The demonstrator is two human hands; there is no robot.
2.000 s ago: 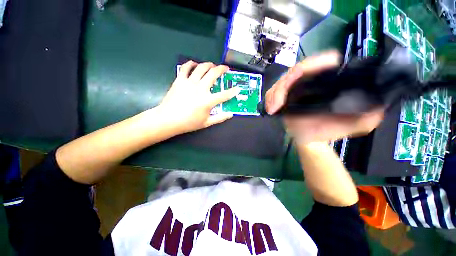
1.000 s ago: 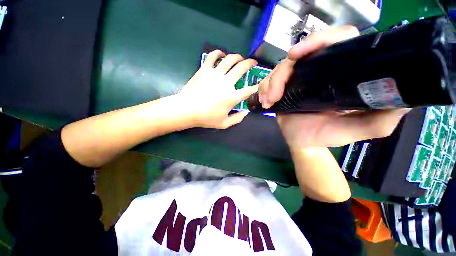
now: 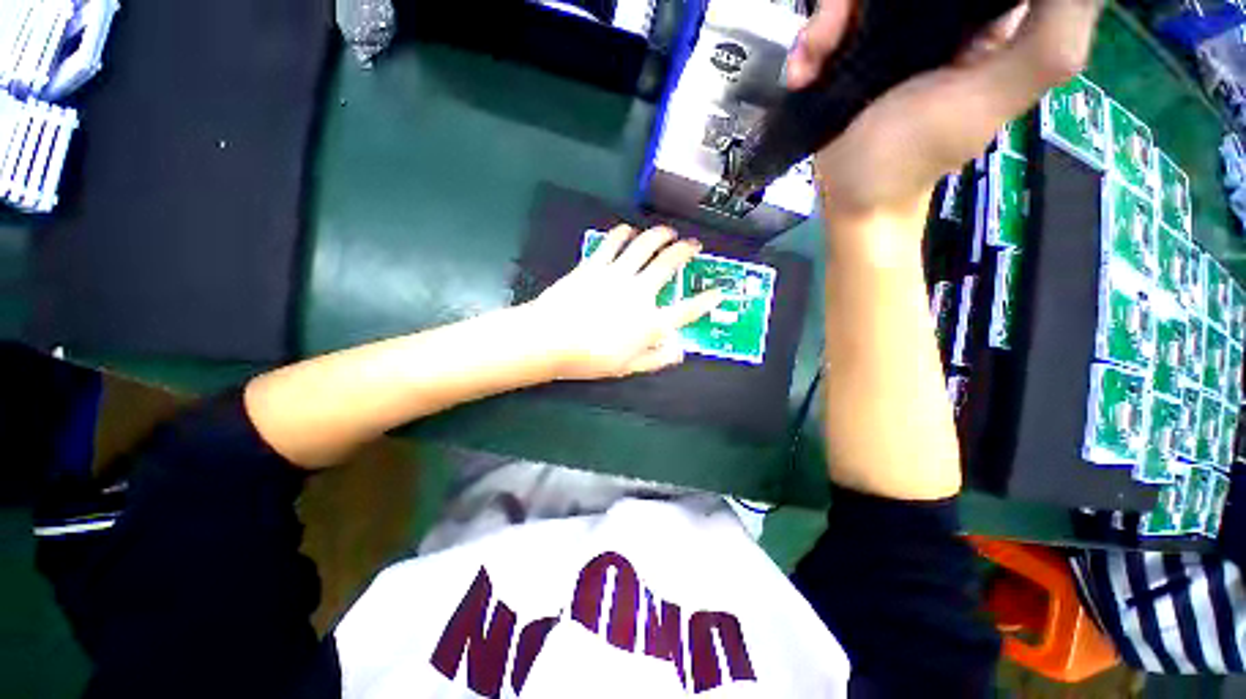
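Observation:
Two green circuit boards in white housings (image 3: 731,311) lie side by side on the black work mat (image 3: 711,389). My left hand (image 3: 608,307) lies flat over the left one, fingers spread, with a fingertip on the right one. My right hand (image 3: 922,116) is raised at the top, closed around the black electric screwdriver (image 3: 875,68). The driver's tip points down at the pick-up point of the screw feeder (image 3: 711,96), which has a blue side and silver-white top. Whether a screw is on the tip cannot be seen.
Rows of green boards (image 3: 1127,294) lie on the right mat (image 3: 1059,341), with stacked boards seen edge-on beside it. White housings (image 3: 34,150) sit at far left by the left mat (image 3: 178,178). A black tray (image 3: 547,41) and a clear bag (image 3: 365,27) are behind. An orange object (image 3: 1045,615) is at lower right.
My right hand has moved the screwdriver up and away from the boards to the feeder. My left hand stays on the boards. The view has shifted, and the right-hand board shows more fully.

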